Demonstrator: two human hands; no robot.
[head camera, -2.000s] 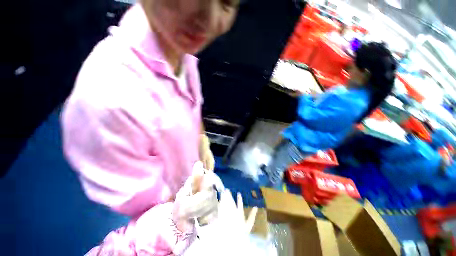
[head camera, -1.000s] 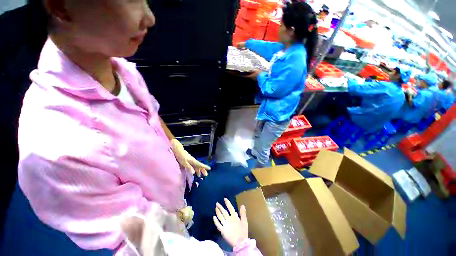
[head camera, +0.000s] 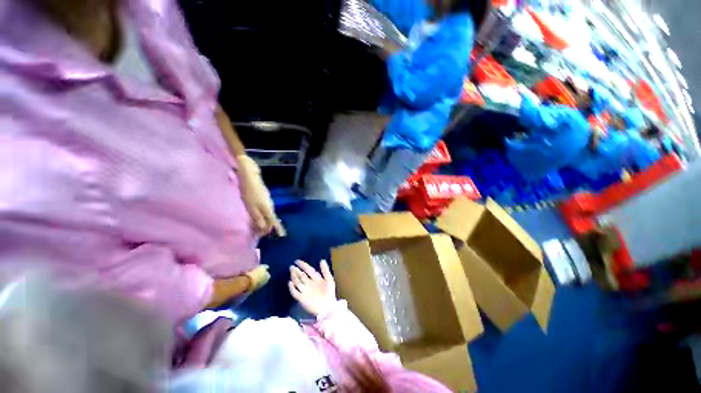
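Note:
My right hand (head camera: 311, 287), with a pink sleeve, is raised at the lower middle, open with fingers apart and holding nothing. I cannot make out my left hand. A blurred whitish shape (head camera: 84, 338) is close to the camera at lower left; I cannot tell what it is. A white cloth or garment (head camera: 265, 355) with a small dark mark lies below my right hand. A person in a pink smock (head camera: 115, 176) stands close at the left, both hands low. An open brown carton (head camera: 460, 288) beyond my hand holds clear plastic parts (head camera: 393, 295).
A second open carton (head camera: 503, 269) stands beside the first. Red crates (head camera: 438, 192) and a whitish plastic bag (head camera: 336, 178) are near a blue-coated person (head camera: 432, 80). A trolley (head camera: 273, 157) stands by black boxes. White packs (head camera: 566, 261) lie on the blue floor.
The view has tilted down and shifted, so the cartons appear higher and further left. The pink-coated person fills more of the left. My right hand, together with the left two seconds ago, is apart and open.

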